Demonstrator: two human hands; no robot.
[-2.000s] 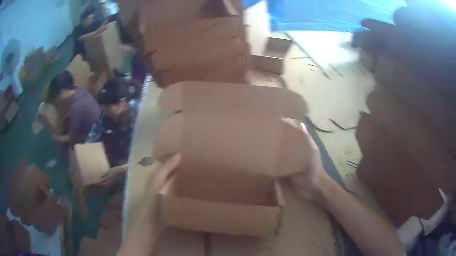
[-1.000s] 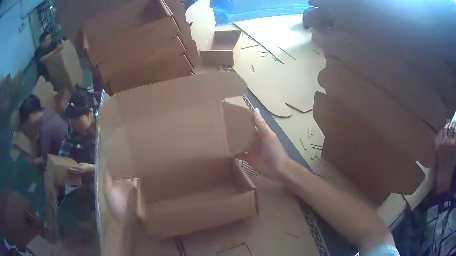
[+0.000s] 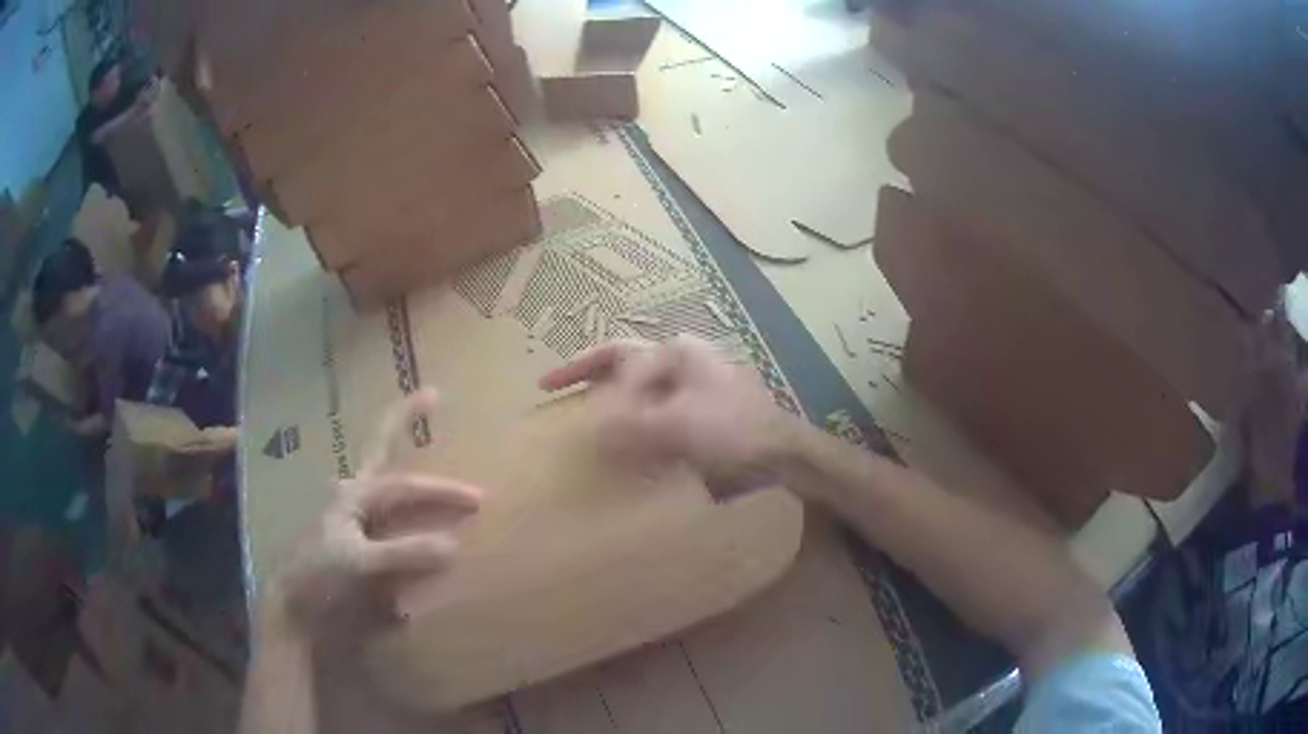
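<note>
A brown cardboard box piece (image 3: 574,588) lies in front of me with a broad panel on top and a rounded edge at right. It is blurred; its inside is hidden and I cannot tell if it is a closed box or a flat blank. My left hand (image 3: 380,531) is at its left end, fingers spread. My right hand (image 3: 689,409) is blurred over its far right part, fingers bent; its grip is unclear. The printed carton sheet (image 3: 323,380) lies under the work.
A stack of open boxes (image 3: 387,144) stands beyond my left hand. A small open box (image 3: 591,98) sits at the far end. A pile of blanks (image 3: 1047,344) leans at right. Thin offcuts (image 3: 868,344) lie beside it. People (image 3: 122,330) work at left; another person's arm (image 3: 1269,402) shows at right.
The raised lid and open tray are no longer seen; a broad panel now lies across the piece. My right hand has moved from the box's right side to its far part.
</note>
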